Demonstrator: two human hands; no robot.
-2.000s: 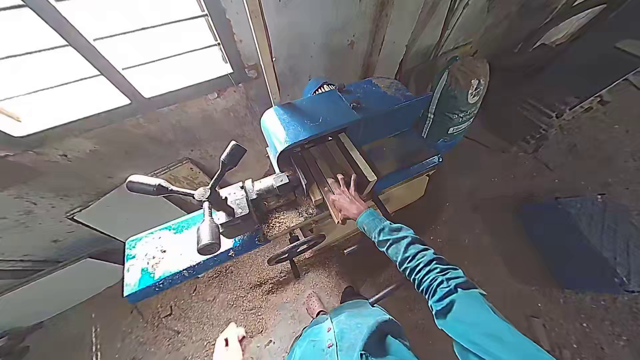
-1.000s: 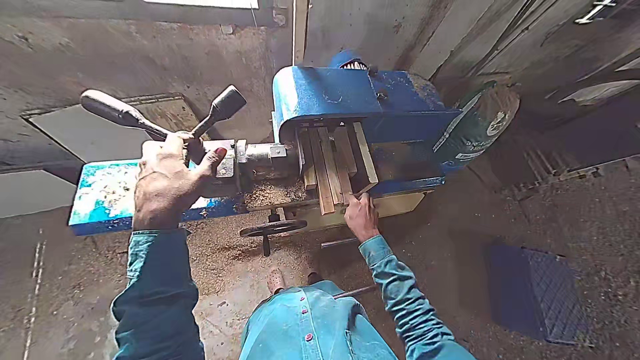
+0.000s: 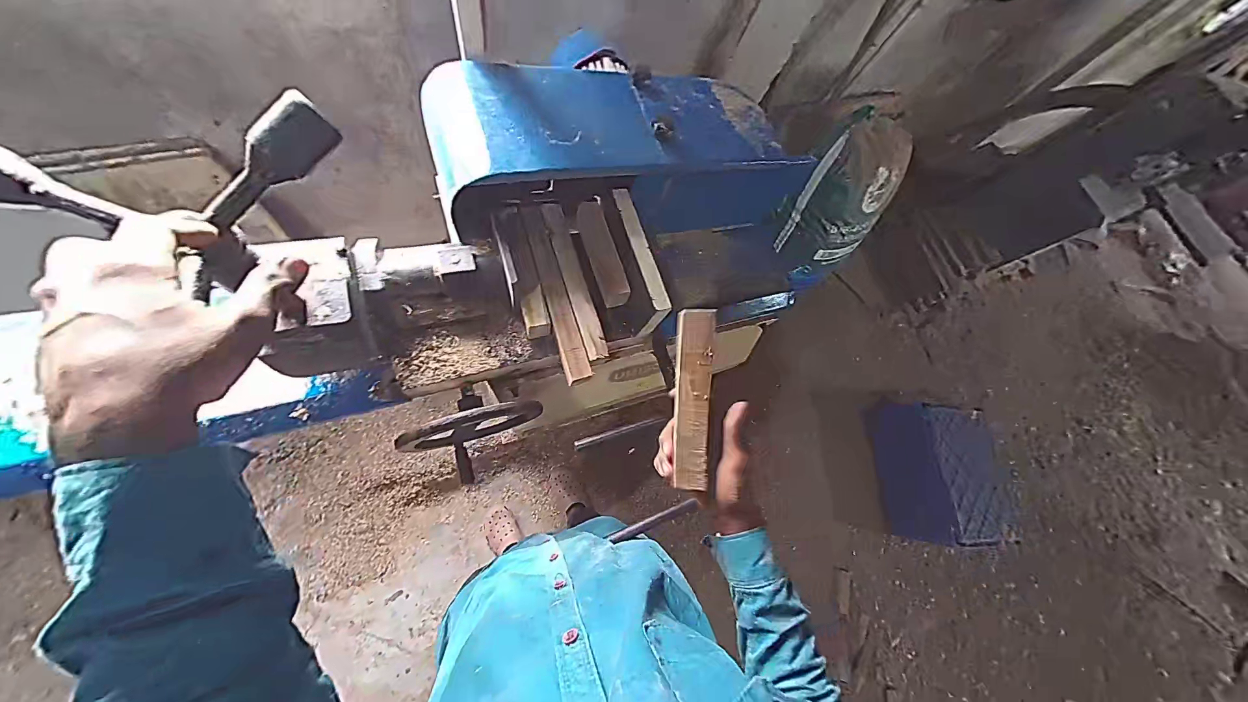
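Observation:
My left hand [image 3: 161,327] grips the hub end of a black multi-spoke handle [image 3: 283,141] on a blue woodworking machine [image 3: 585,122]. A short wooden block [image 3: 694,400] stands nearly upright in my right hand [image 3: 726,468], at the machine's front side; the thumb is raised beside it. Several wooden strips [image 3: 565,292] lie side by side under the rounded blue housing. Left of them a metal shaft [image 3: 424,261] runs from the handle's block towards the housing. Wood chips [image 3: 453,356] lie below the shaft.
A black handwheel [image 3: 468,426] juts out at the machine's front, above my feet. A filled green sack [image 3: 848,195] leans at the machine's right end. On the chip-strewn floor at the right lies a blue panel-like object [image 3: 936,473]. Scrap pieces [image 3: 1160,219] lie farther back.
My left hand first came onto the spoked handle and remains there. My right hand, earlier at the wooden strips, has moved back from them and now holds a block.

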